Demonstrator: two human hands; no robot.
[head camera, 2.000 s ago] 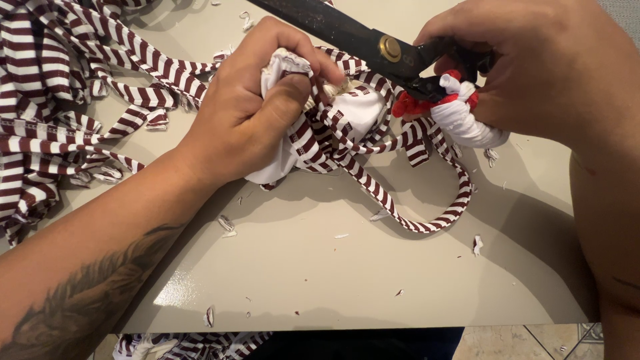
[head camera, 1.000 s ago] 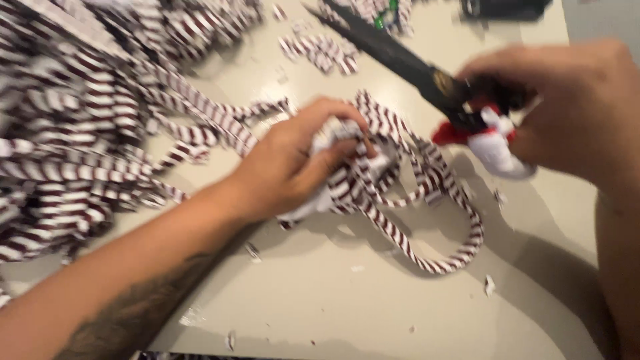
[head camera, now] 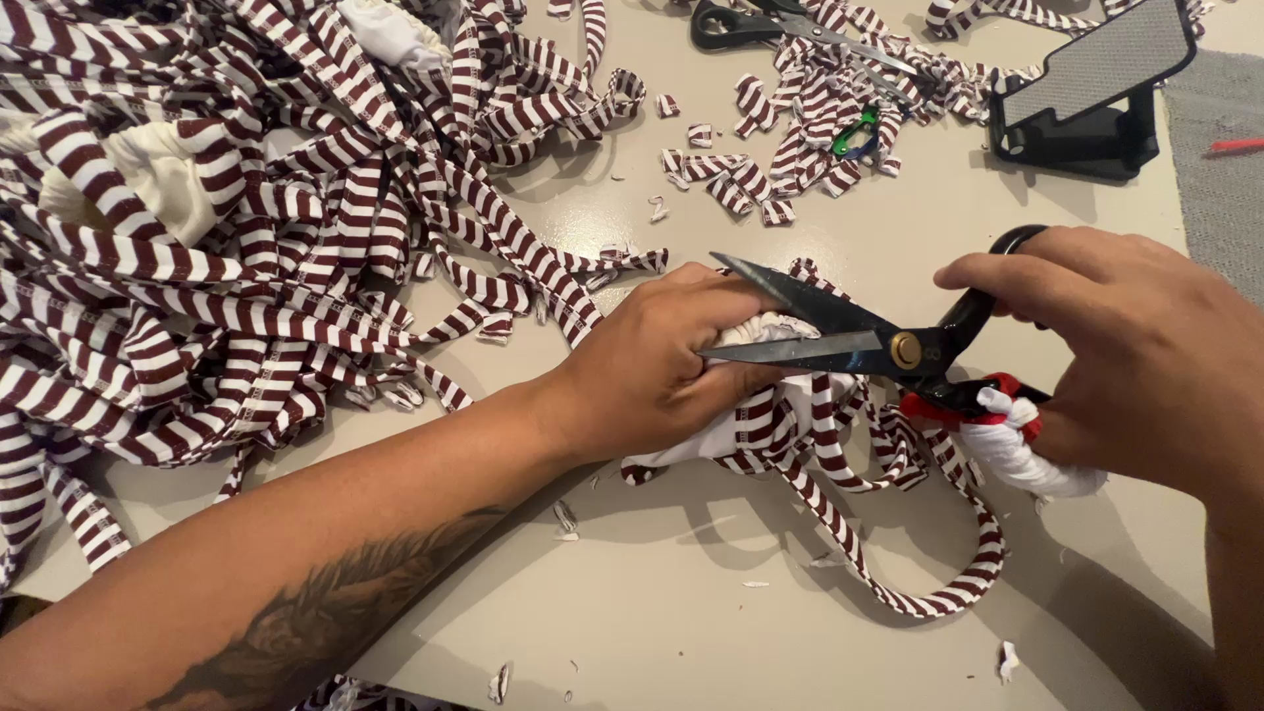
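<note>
My left hand [head camera: 671,360] grips a bunched piece of white fabric [head camera: 696,444] with a gathered cream edge. Maroon-and-white striped fabric strips [head camera: 839,464] hang from it, one curving in a loop on the table. In my right hand [head camera: 1136,346] is a pair of black-handled fabric scissors [head camera: 869,346] with a brass-coloured pivot. The blades are spread, their tips over my left hand's fingers and the gathered edge. Red and white cloth [head camera: 1022,444] is wrapped around the lower handle, by my right thumb.
A large pile of striped strips [head camera: 296,237] covers the left of the table [head camera: 612,612]. Cut striped scraps [head camera: 820,128], a second pair of scissors [head camera: 736,25] and a green-handled tool [head camera: 857,133] lie at the back. A black stand [head camera: 1086,109] stands at the back right.
The scissors have come down and left since one second ago, from beyond the fabric to across the left hand's fingers, and their blades have opened. The left hand still holds the fabric.
</note>
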